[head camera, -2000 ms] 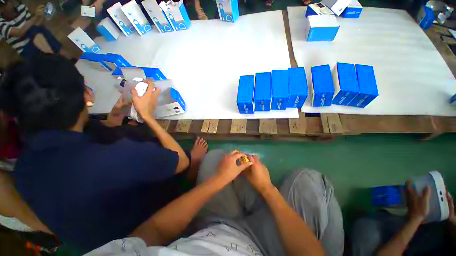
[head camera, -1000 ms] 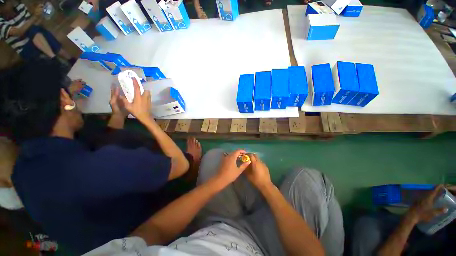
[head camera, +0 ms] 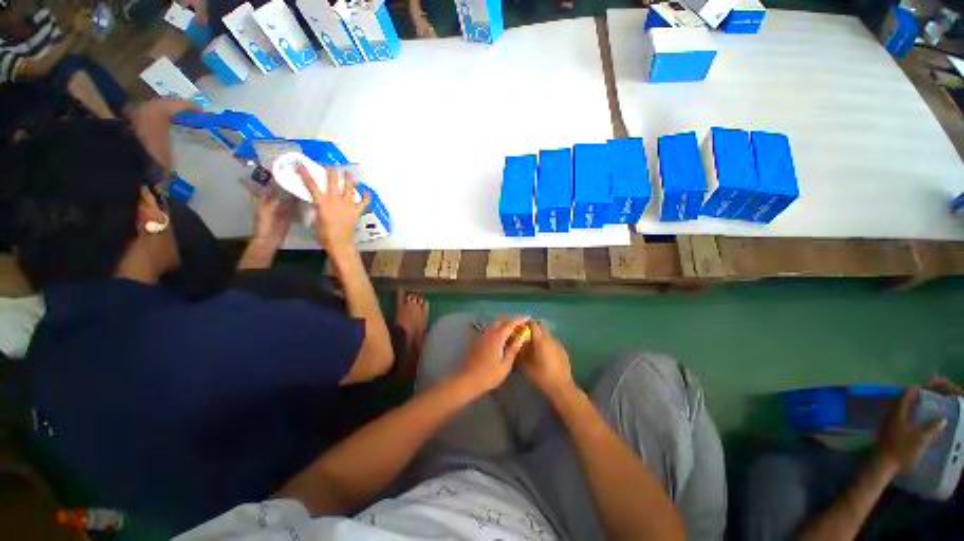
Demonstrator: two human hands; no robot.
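A small yellow-orange piece (head camera: 523, 333), possibly a bottle cap, shows between my fingertips above my lap. My left hand (head camera: 493, 355) holds it from the left side, with the fingers curled around it. My right hand (head camera: 544, 362) meets it from the right, its fingers bent and touching the piece. Most of the piece is hidden by the fingers, so its exact shape cannot be told.
Blue cartons (head camera: 610, 185) stand in a row near the front of the white-covered pallet table (head camera: 455, 137). At left a person in dark blue handles a white device (head camera: 299, 175). At lower right another person's hands hold a clear tray (head camera: 930, 449) beside a blue carton (head camera: 830, 409).
The yellow-orange piece has turned slightly between my fingers. The person at left has moved the white device down toward the open cartons. The tray at lower right has shifted and turned.
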